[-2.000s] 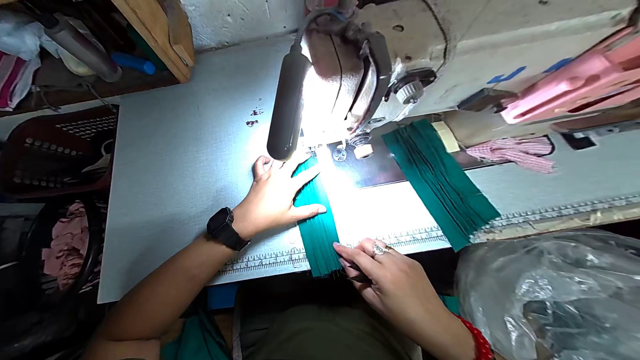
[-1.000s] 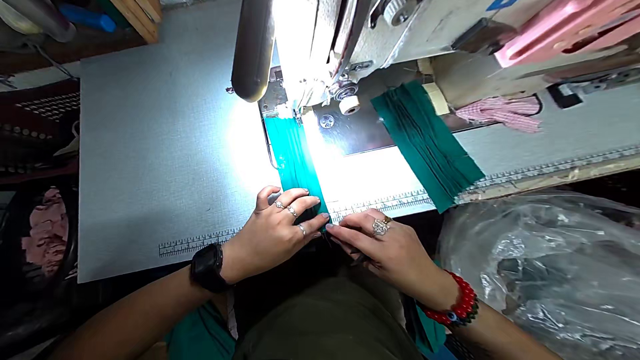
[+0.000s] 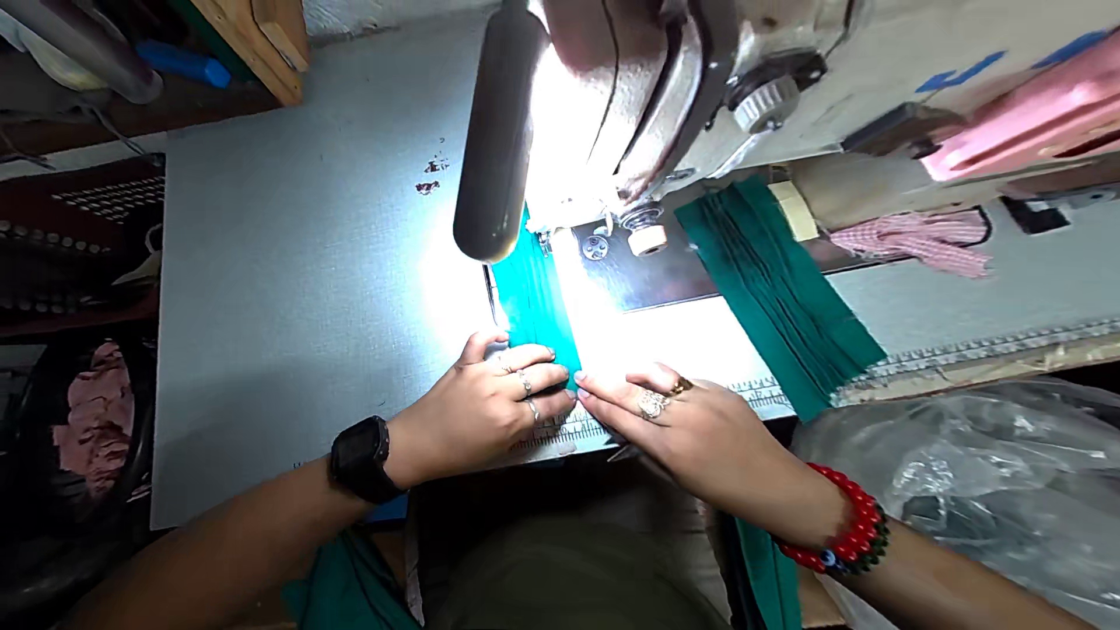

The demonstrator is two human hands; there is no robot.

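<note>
A pleated green fabric strip (image 3: 538,302) runs from under the presser foot (image 3: 547,241) of a sewing machine (image 3: 630,105) toward me. Flat on its near end lies my left hand (image 3: 499,394), fingers slightly spread. My right hand (image 3: 665,416) has thumb and index finger together at the strip's near right corner; whether cloth is between them is hard to tell. Something small and pointed, partly hidden, shows beneath my right hand. To the right, a second pleated green piece (image 3: 779,289) lies across the machine bed and over the table edge.
A dark cylindrical lamp (image 3: 499,131) hangs over the strip. A measuring tape (image 3: 761,394) runs along the edge of the table (image 3: 262,262). Pink checked cloth (image 3: 914,241) lies at right, a clear plastic bag (image 3: 980,472) below it. A dark basket (image 3: 79,236) stands at left.
The strip has moved forward under the presser foot since the earlier frames, and less of it shows on my side. My left hand has gone from beside the foot to the strip's near end.
</note>
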